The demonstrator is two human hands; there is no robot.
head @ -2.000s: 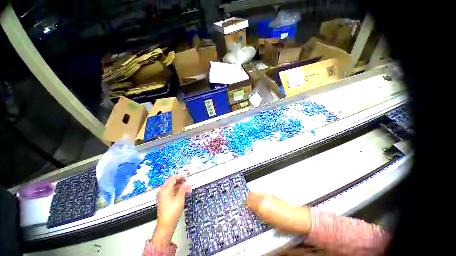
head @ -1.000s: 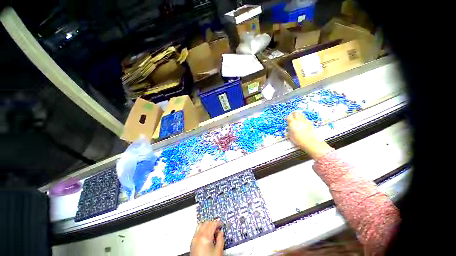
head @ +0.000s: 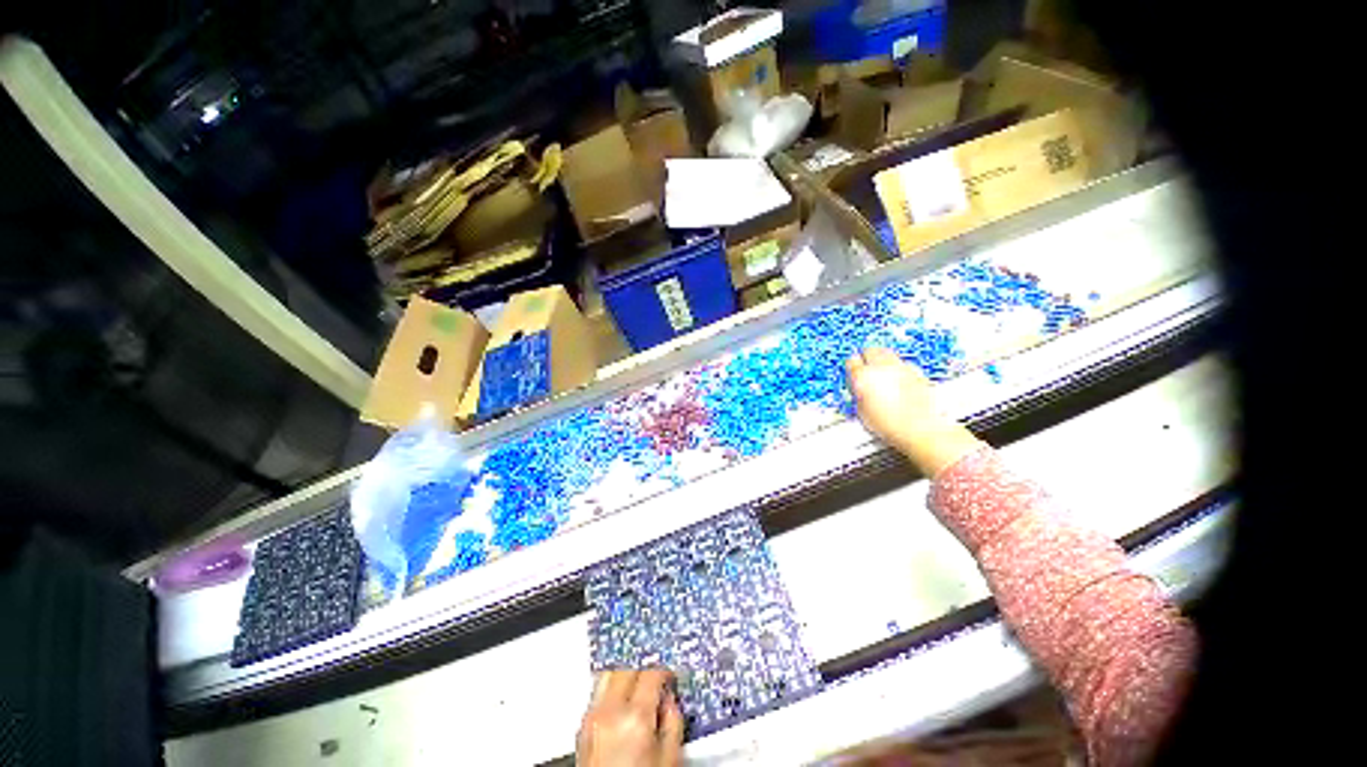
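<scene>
A dark blue-purple circuit board panel (head: 702,607) lies across the conveyor rails in front of me. My left hand (head: 633,722) is at its near left corner, cut off by the lower picture edge; its fingertips touch or overlap the panel, and its grip is unclear. My right hand (head: 897,402) reaches over the ledge with its fingertips in the heap of blue components (head: 772,393). Whether it pinches a piece is hidden. A patch of red components (head: 672,420) lies amid the blue ones.
At left on the ledge are a clear plastic bag with blue contents (head: 408,510), a dark gridded board (head: 300,587) and a pink-purple roll (head: 201,565). Behind stand a blue bin (head: 669,292) and an open cardboard box (head: 528,352). Conveyor rails run to the right.
Both hands were at the panel two seconds ago. My right hand has since moved out to the blue heap and shifted slightly left there; my left hand is at the panel's near left corner.
</scene>
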